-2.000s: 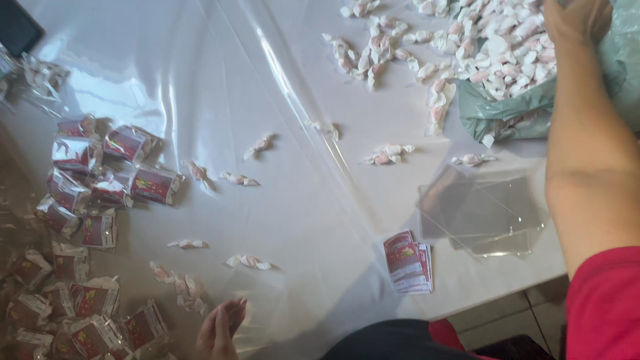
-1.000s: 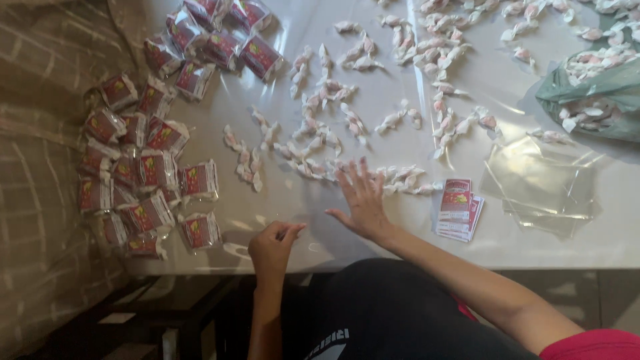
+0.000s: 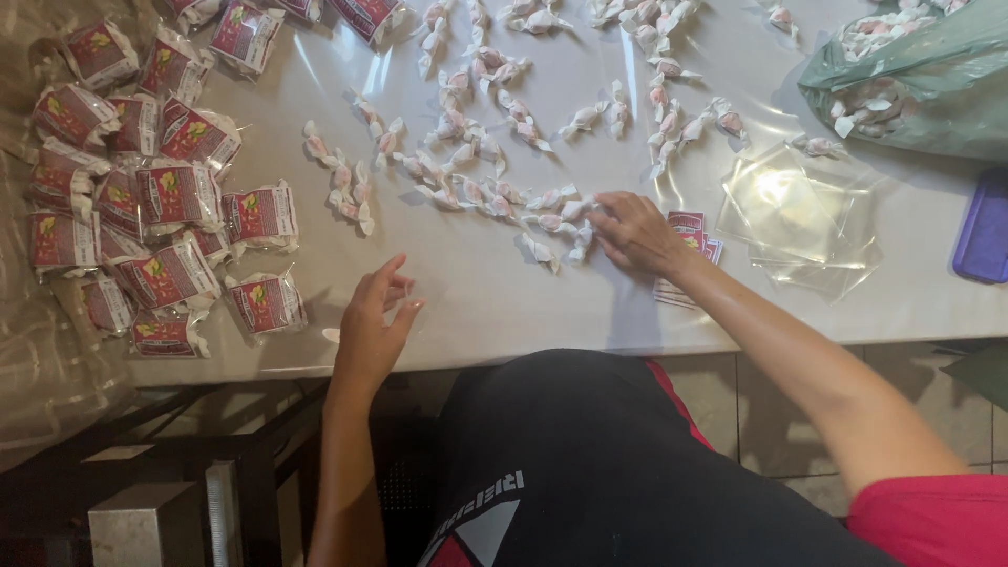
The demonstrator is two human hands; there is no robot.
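Note:
My right hand [image 3: 636,232] rests over the right end of a line of paper-wrapped candies [image 3: 472,189], its fingertips against them; whether it grips one is hidden. Just to its right, a small stack of printed red cards [image 3: 687,224] lies partly under my wrist. My left hand [image 3: 380,315] hovers near the table's front edge with fingers apart and bent; something clear may lie between them, but this is too faint to tell. Clear plastic bags [image 3: 787,213] are spread flat right of the cards. Filled packets with red labels [image 3: 179,193] are heaped at the left.
A green plastic bag [image 3: 929,87] of wrapped candies lies open at the upper right. A purple case or phone [image 3: 984,224] sits at the right edge. Dark furniture with a metal box [image 3: 146,520] stands below the table at the lower left.
My right hand, in the green bag two seconds ago, has come to the candies by the cards. More candies lie on the table. My left hand's fingers have spread. The view has shifted strongly.

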